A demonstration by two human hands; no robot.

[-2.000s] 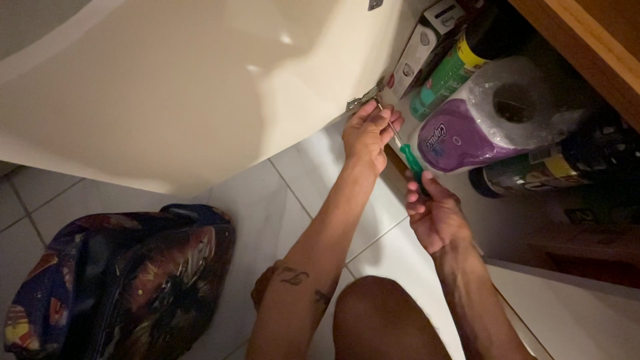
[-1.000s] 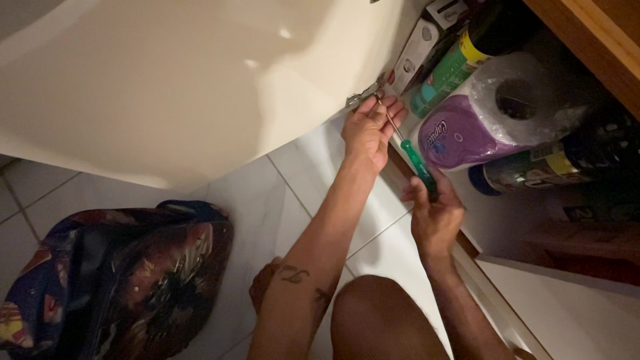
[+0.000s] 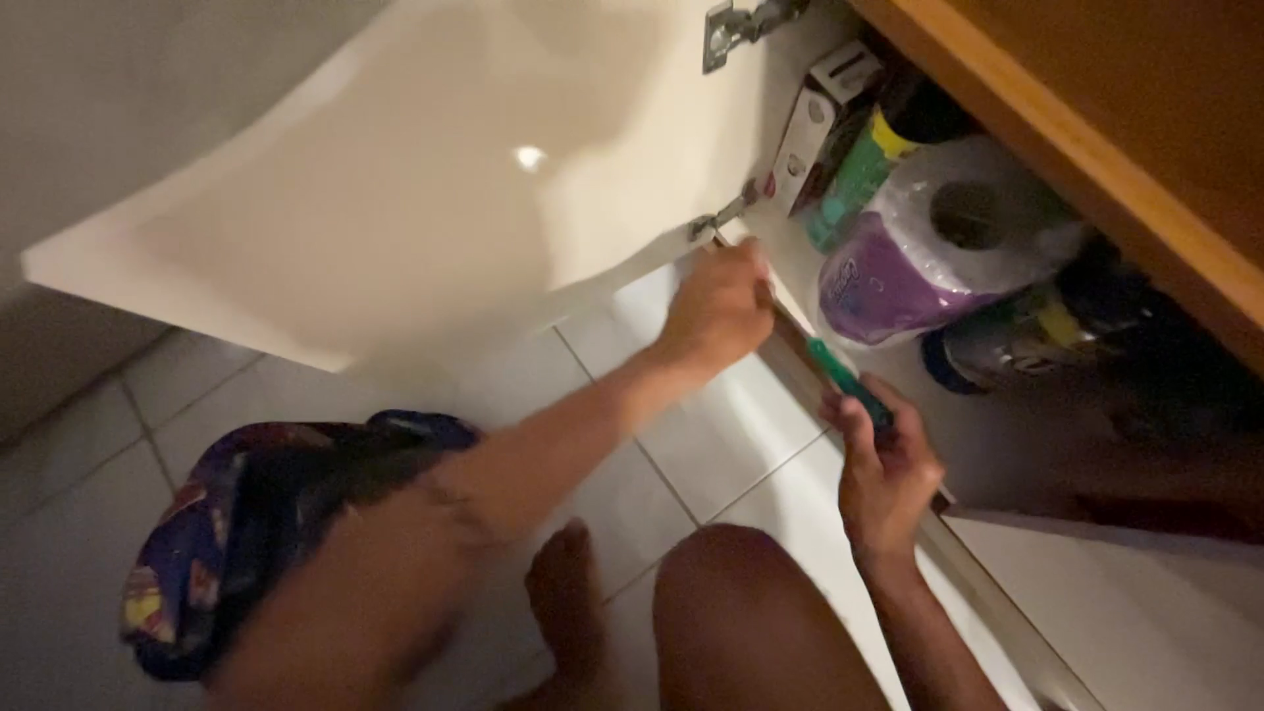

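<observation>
My right hand (image 3: 889, 464) is closed around the green handle of a screwdriver (image 3: 839, 375), whose shaft points up and left toward the door's edge. Just below the lower metal cabinet hinge (image 3: 721, 215), my left hand (image 3: 726, 301) is curled and blurred; whether anything is between its fingers cannot be told. The hinge joins the white cabinet door (image 3: 415, 197) to the cabinet's side. Nearer the top, another metal hinge (image 3: 731, 38) is visible on the same door.
Inside the cabinet stand a wrapped paper roll (image 3: 889, 286), a green spray can (image 3: 859, 178), a dark can (image 3: 1007, 346) and a box (image 3: 810, 138). A wooden edge (image 3: 1066, 118) crosses the upper right. A patterned bag (image 3: 257, 513) lies on the tiled floor (image 3: 632, 484).
My left hand has drawn back from the lower hinge, where its fingers were at the screwdriver's tip. The door has shifted, and more of its upper hinge shows. The view has moved.
</observation>
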